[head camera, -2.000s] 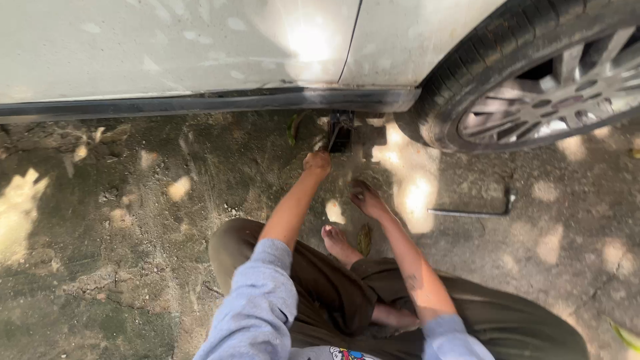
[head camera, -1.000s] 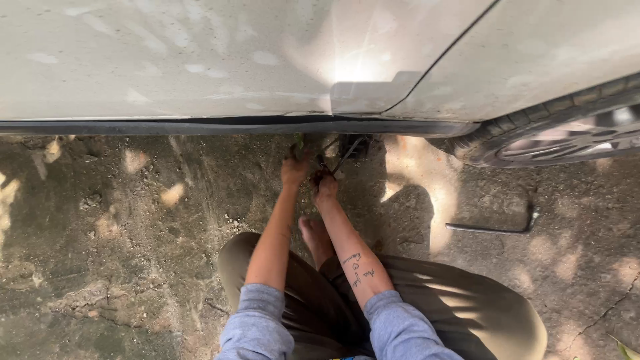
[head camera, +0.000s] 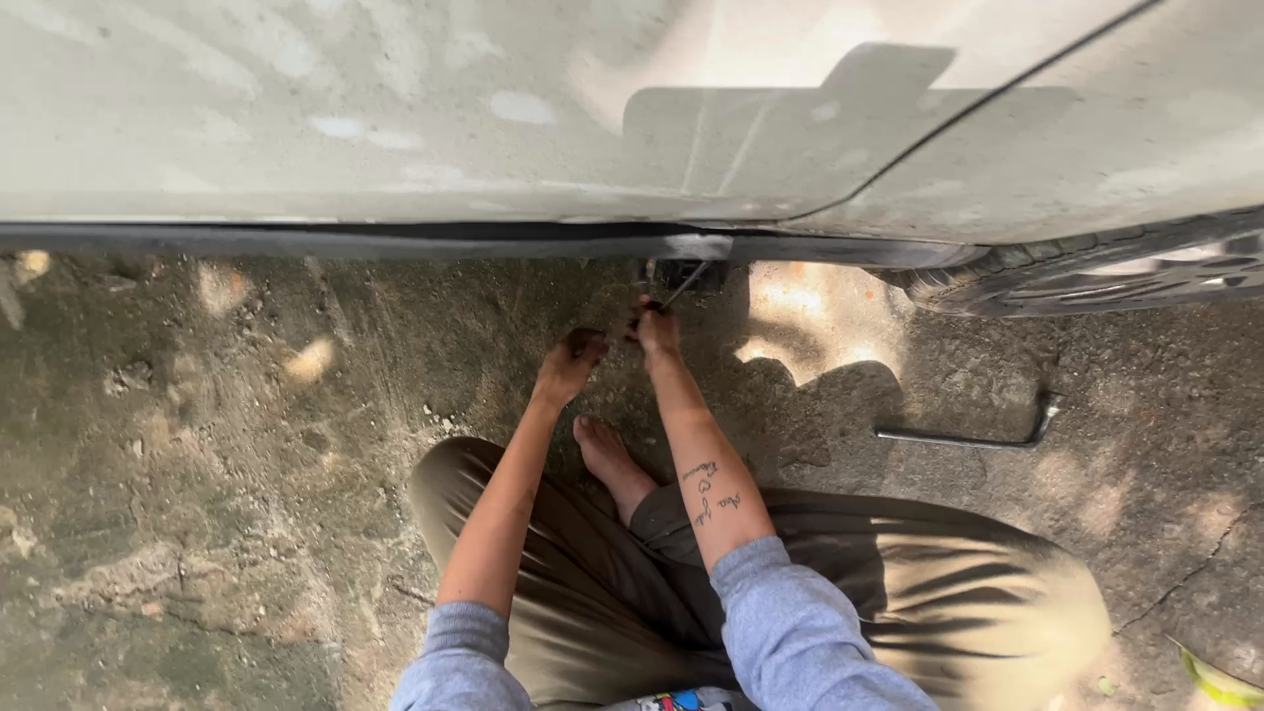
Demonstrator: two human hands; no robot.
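My right hand [head camera: 656, 326] grips the near end of a thin metal rod [head camera: 686, 286], which slants up to a dark jack-like device [head camera: 696, 271] under the car's sill. The device is mostly in shadow, so its form is hard to make out. Just left of and nearer than that hand, my left hand [head camera: 573, 363] is held with fingers curled, and nothing can be seen in it. The black sill trim [head camera: 395, 240] of the pale car runs above both hands.
A bent metal wheel wrench [head camera: 953, 438] lies on the rough concrete at the right. Beyond it is the car's wheel [head camera: 1116, 281]. My bare foot [head camera: 607, 454] rests just below my hands. A leaf [head camera: 1220, 681] lies at the lower right.
My left hand has moved back from the rod area, where both hands were close together a second ago. Two seconds ago my right hand was lower, apart from the device.
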